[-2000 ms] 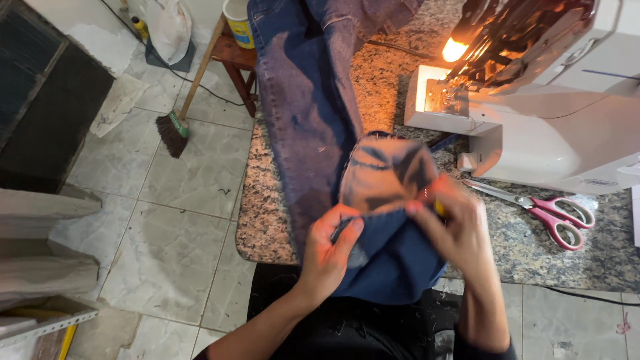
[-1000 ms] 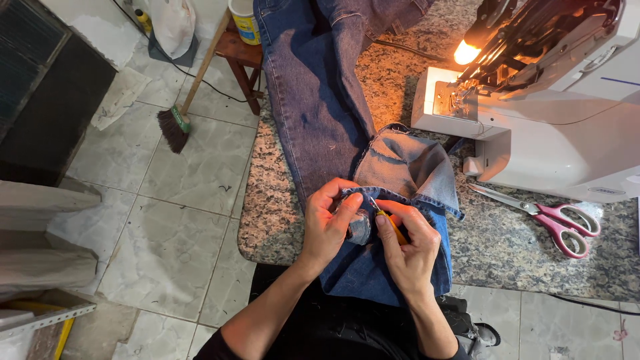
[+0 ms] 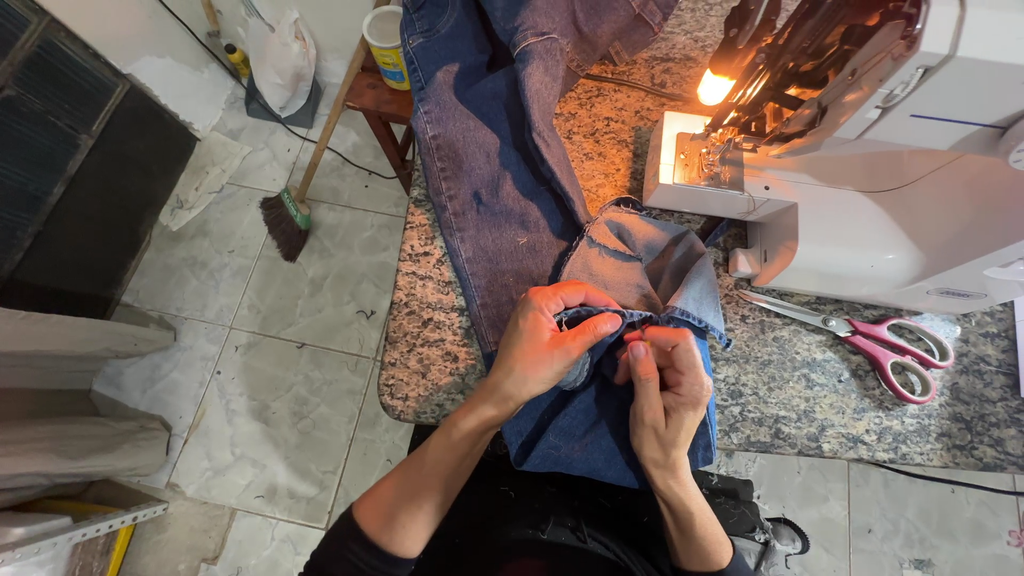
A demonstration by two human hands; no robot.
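Observation:
A pair of blue denim jeans [image 3: 496,184] lies over the granite tabletop, one leg hanging off the front edge. My left hand [image 3: 552,340] pinches the leg's seam edge between thumb and fingers. Close to its right, my right hand [image 3: 668,384] has thumb and fingertips together at the same edge; a speck of yellow shows between them, but the rest of what it holds is hidden. Above both hands the lighter inner side of the denim [image 3: 640,256] is folded out, with a frayed edge.
A white sewing machine [image 3: 880,216] with its lamp lit stands at the right. Scissors with pink handles [image 3: 888,344] lie on the granite tabletop [image 3: 800,408]. A broom [image 3: 292,220], a wooden stool [image 3: 384,100] bearing a tub [image 3: 387,48], and a black cable are at the left.
Two seconds ago my right hand was blurred and farther right of my left. One second ago it held a small yellow-handled tool at the denim edge; now that tool is mostly out of sight.

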